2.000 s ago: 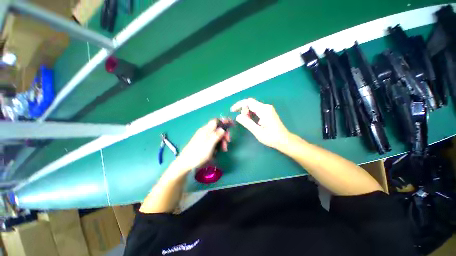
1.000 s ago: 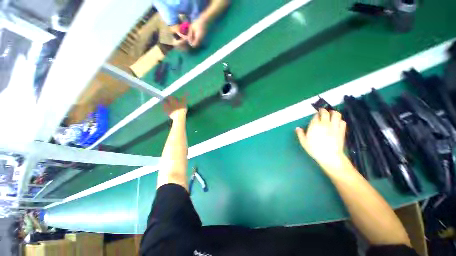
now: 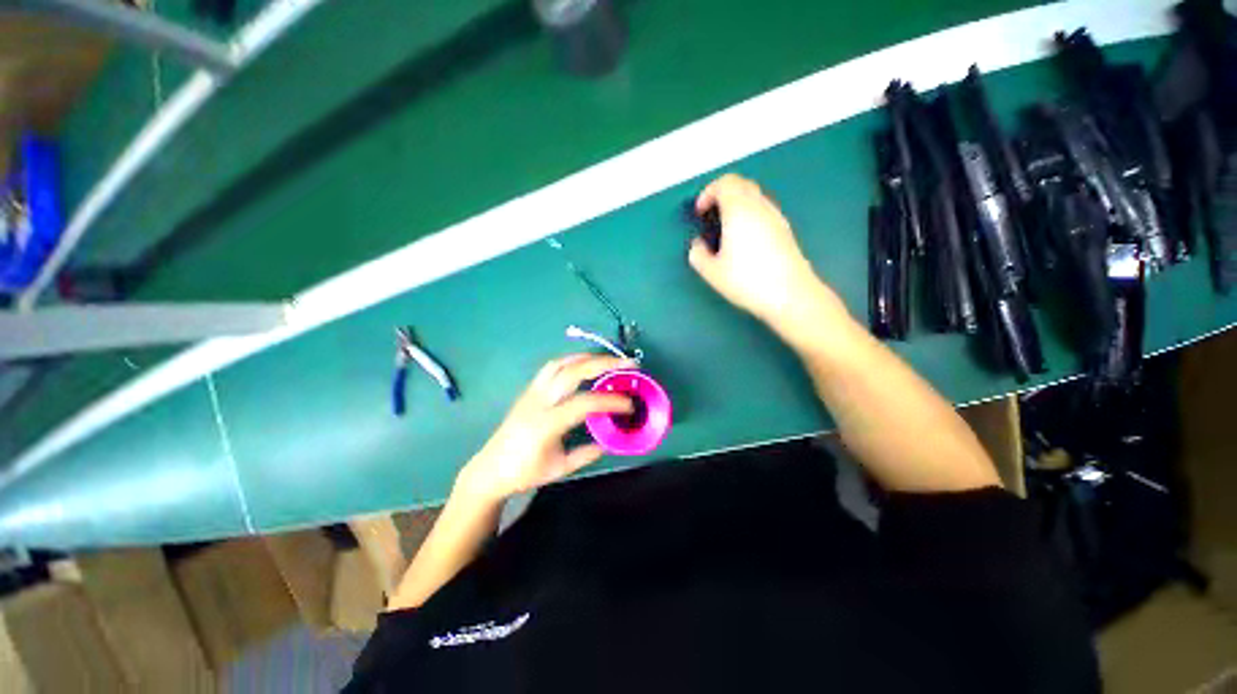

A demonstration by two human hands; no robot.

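My left hand (image 3: 550, 423) holds a round dryer head (image 3: 649, 431) at the bench's near edge, its bright pink face towards me with a dark centre. Thin pale and dark lead wires (image 3: 592, 338) extend from it over the green bench top. My right hand (image 3: 746, 244), farther forward and to the right, is closed around a small black piece (image 3: 707, 224), likely a handle shell, mostly hidden by the fingers. The hands are apart. Side cutters (image 3: 423, 366) with blue grips lie open on the bench at left.
Black handle shells (image 3: 997, 244) lie piled on the bench at right. A white rail (image 3: 543, 206) separates bench from darker belt, where a grey unit (image 3: 583, 34) stands. A grey metal bar (image 3: 149, 325) crosses at left. Brown boxes (image 3: 136, 617) sit below left; a carton of black parts is below right.
My left hand has come back from the far belt and now holds a pink-faced head. My right hand has moved left from the shell pile with a black piece. The view has shifted.
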